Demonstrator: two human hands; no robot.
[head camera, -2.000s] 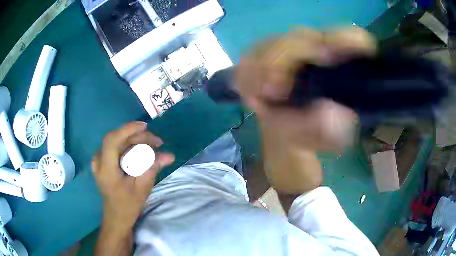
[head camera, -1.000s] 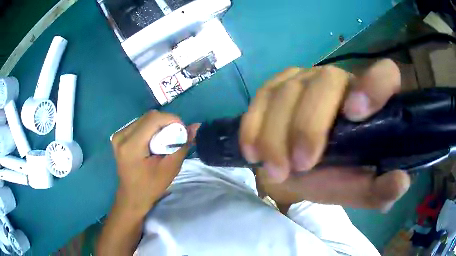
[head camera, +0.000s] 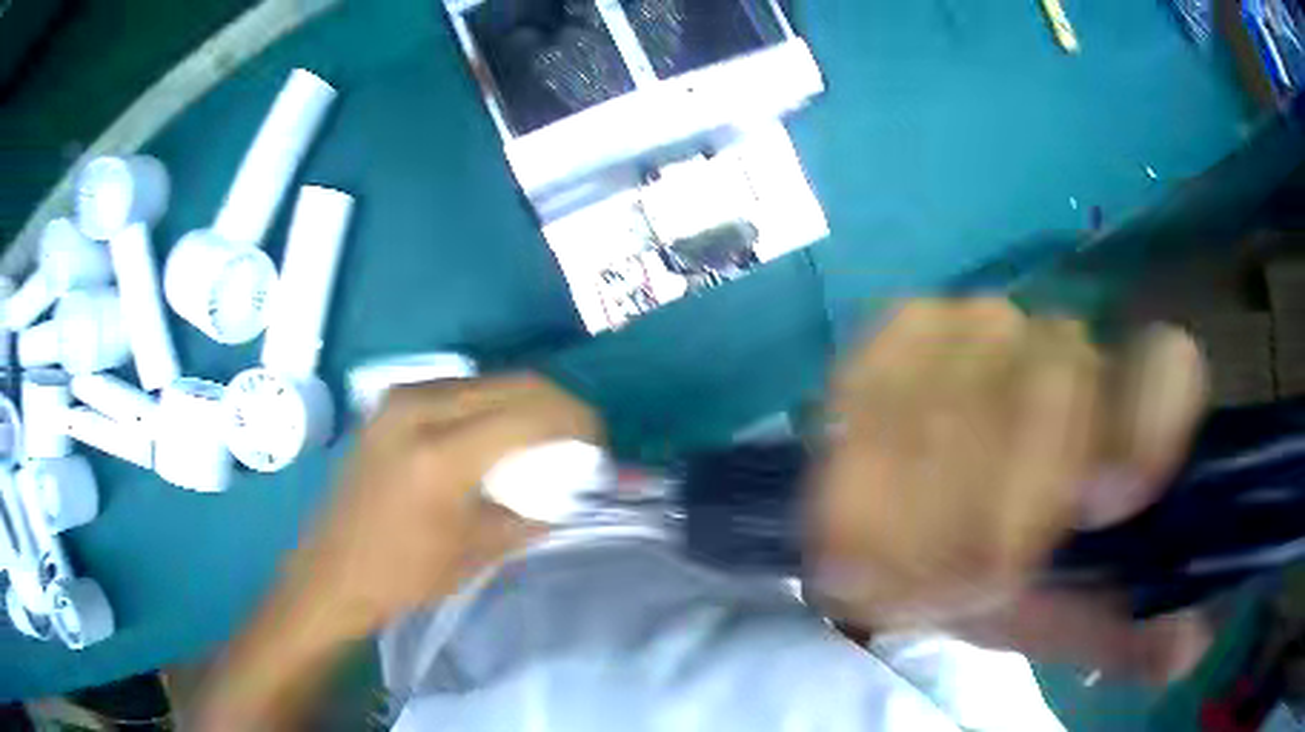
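My left hand is closed around a white fan body; its round white end shows in the fist and another white part shows behind the hand. My right hand grips the black electric screwdriver, held roughly level with its nose towards the fan body. The nose is right beside the white end; blur hides whether the bit touches it. The screw feeder stands beyond my hands, with screws in its dark tray.
Several waiting white fan bodies lie in a pile at the left of the green table. The pale conveyor edge curves at the upper left. A yellow object lies at the top right. Brown cartons show at the right edge.
The view has shifted, so the feeder and pile appear further right. Both hands, still holding the fan body and screwdriver, appear lower and further right. More of the fan body shows behind my left hand.
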